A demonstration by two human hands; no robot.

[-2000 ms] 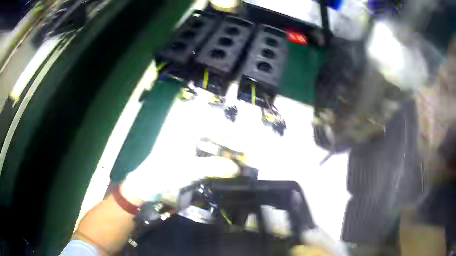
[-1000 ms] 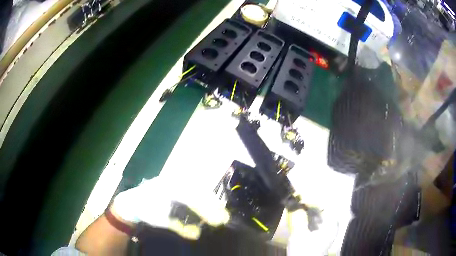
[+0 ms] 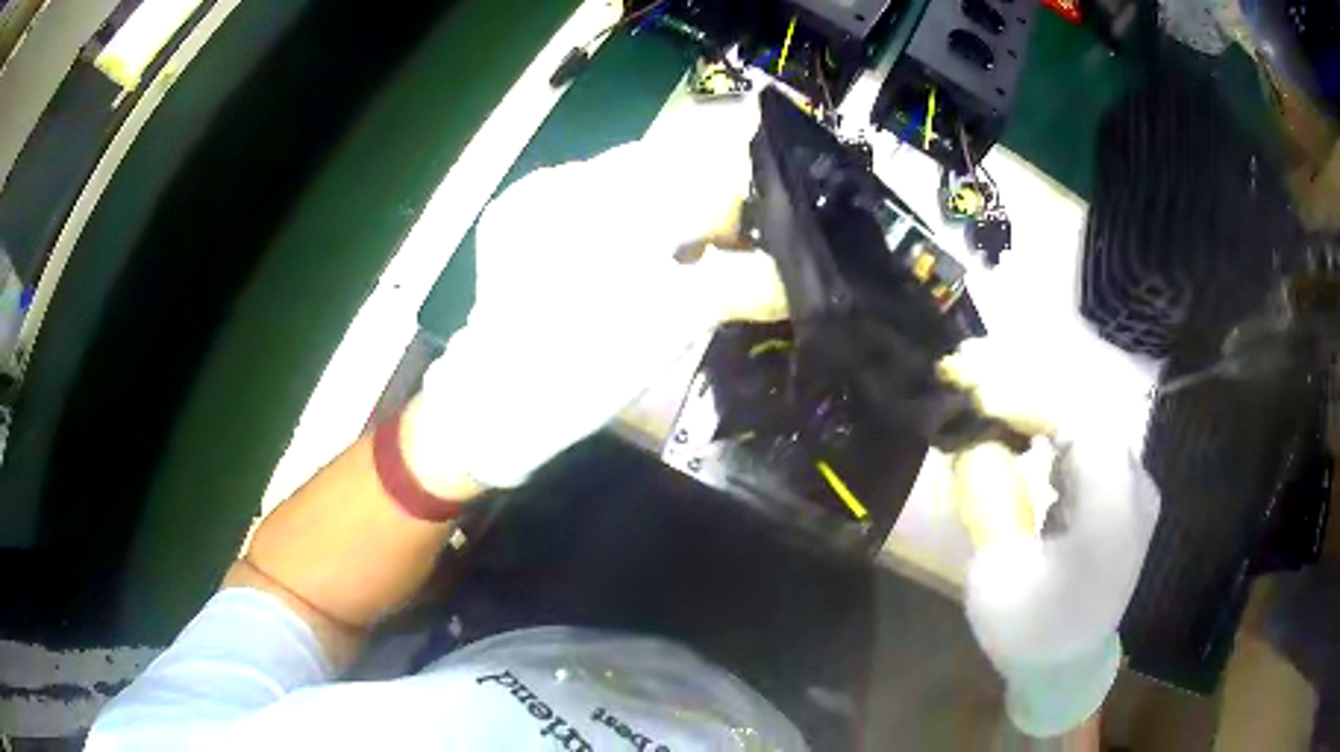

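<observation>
My left hand (image 3: 617,294), in a white glove with yellowish fingertips, holds the left side of a black housing (image 3: 838,250). The housing is tilted, with small parts showing along its right side. My right hand (image 3: 1058,470), also gloved, grips the housing's lower right end. Below it lies a second black housing part (image 3: 779,426) with short yellow wires, partly hidden by the held one. What is inside the held housing is mostly blurred.
Black socket panels (image 3: 963,66) with hanging wires and small boards (image 3: 967,199) lie at the back on a white sheet. Ribbed black covers (image 3: 1183,221) are stacked at the right. A green conveyor belt (image 3: 346,221) with cream edging curves along the left.
Both hands have moved up and further into view around the black housing, which now stands tilted between them. The view has shifted, so the socket panels sit higher and are partly cut off.
</observation>
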